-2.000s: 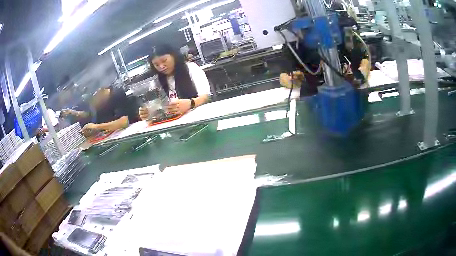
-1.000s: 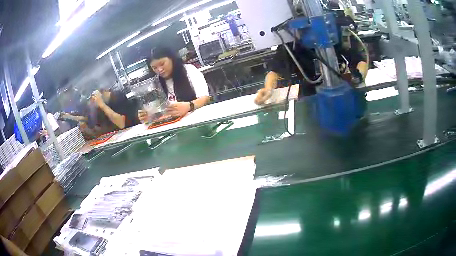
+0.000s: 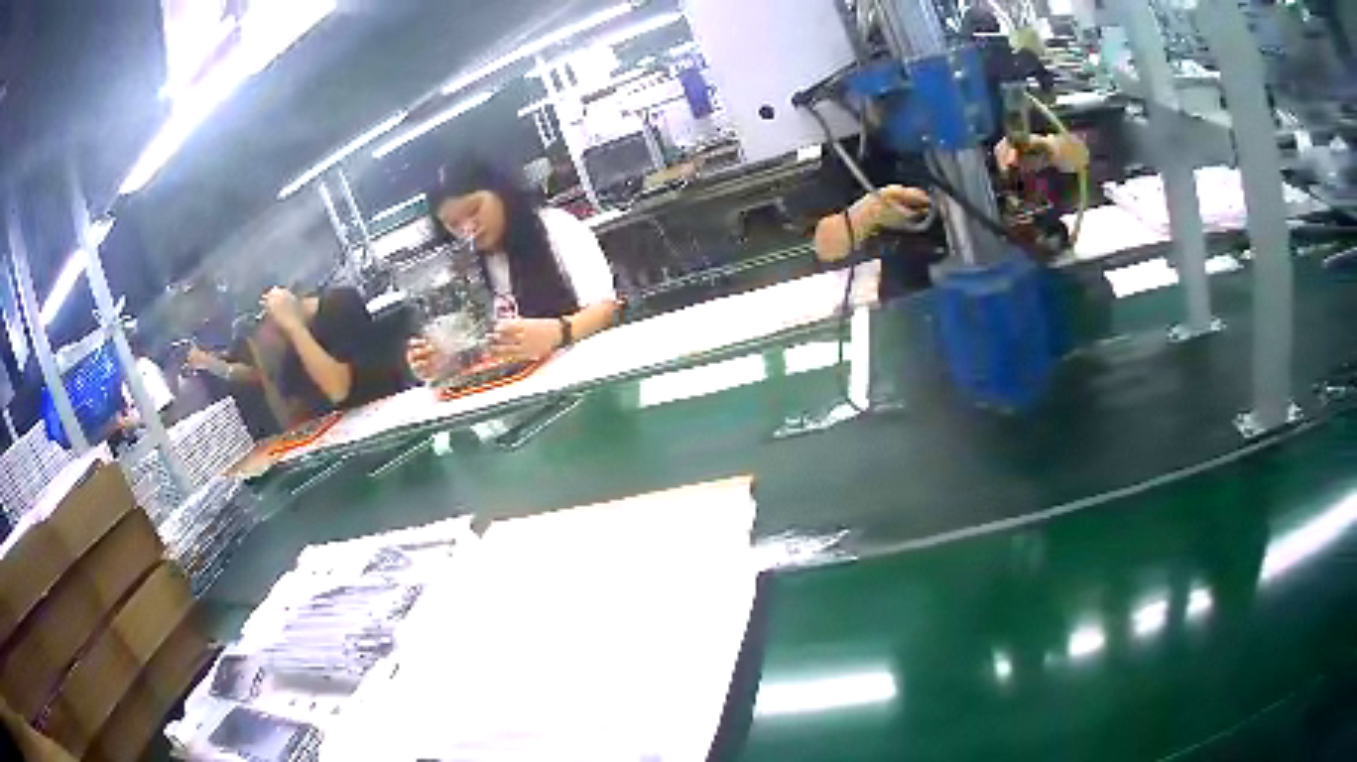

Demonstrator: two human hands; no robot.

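Note:
Neither of my hands can be made out. A large bright white sheet point(image 3: 595, 625) lies in front of me with a brown far edge. Left of it, several bagged phone parts point(image 3: 335, 633) lie overlapping on a white surface, with dark rounded shapes under shiny plastic. A separate dark rounded phone part point(image 3: 261, 735) lies at the near left, cut by the bottom edge. A small brownish patch at the bottom left corner is too unclear to name.
Brown cartons point(image 3: 97, 610) stand at the left. A green conveyor point(image 3: 595, 432) crosses ahead, with a blue machine block point(image 3: 994, 335) on a post over it and grey posts point(image 3: 1265, 223) at right. Several people sit opposite; one holds a clear bag point(image 3: 459, 331).
The view has shifted slightly. Flat items on the conveyor have changed position. The hand of the person behind the blue machine has moved down, then back up. The far-left person's hands have risen.

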